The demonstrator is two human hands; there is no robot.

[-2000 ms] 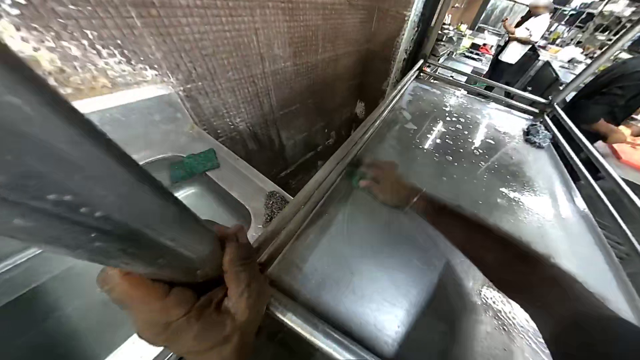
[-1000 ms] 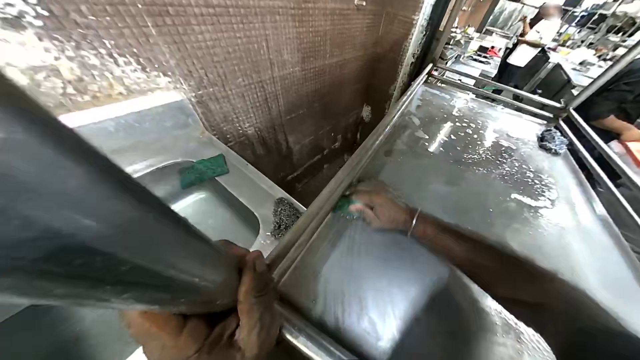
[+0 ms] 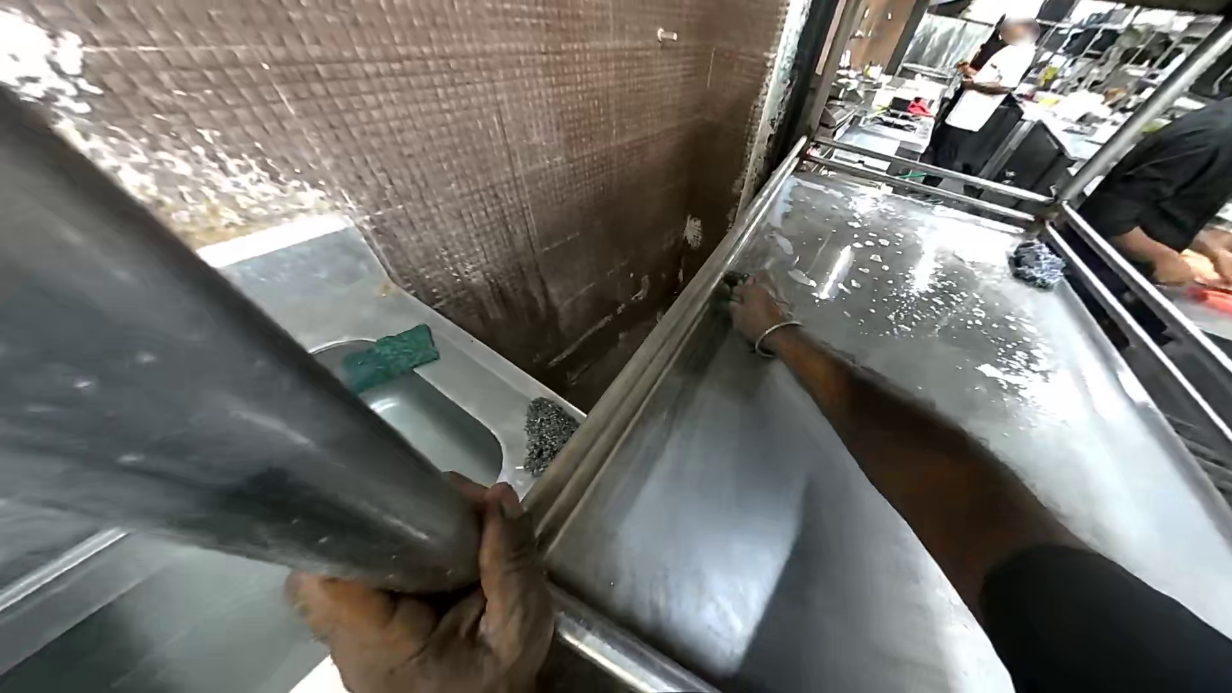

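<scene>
My left hand (image 3: 443,606) grips the lower end of a thick round metal post (image 3: 289,414) that slants in from the upper left. My right hand (image 3: 756,306) presses a green scouring pad (image 3: 733,280), mostly hidden under the fingers, against the left edge of a wet stainless steel shelf (image 3: 712,481). Suds and drops lie on the shelf's far half. A mesh metal scourer (image 3: 1037,263) sits at its far right corner. Another green scouring pad (image 3: 393,357) rests on the rim of the steel sink (image 3: 443,423), and a steel wool scourer (image 3: 550,433) lies beside the basin.
Metal rails (image 3: 934,183) border the shelf at the far end and right side. A brown tiled wall (image 3: 500,173) stands behind the sink. One person (image 3: 991,82) stands in the kitchen beyond; another person's dark sleeve (image 3: 1160,178) and hands are at the right.
My right hand with the green pad has moved farther along the shelf's left edge, away from me. My left hand keeps its hold on the post.
</scene>
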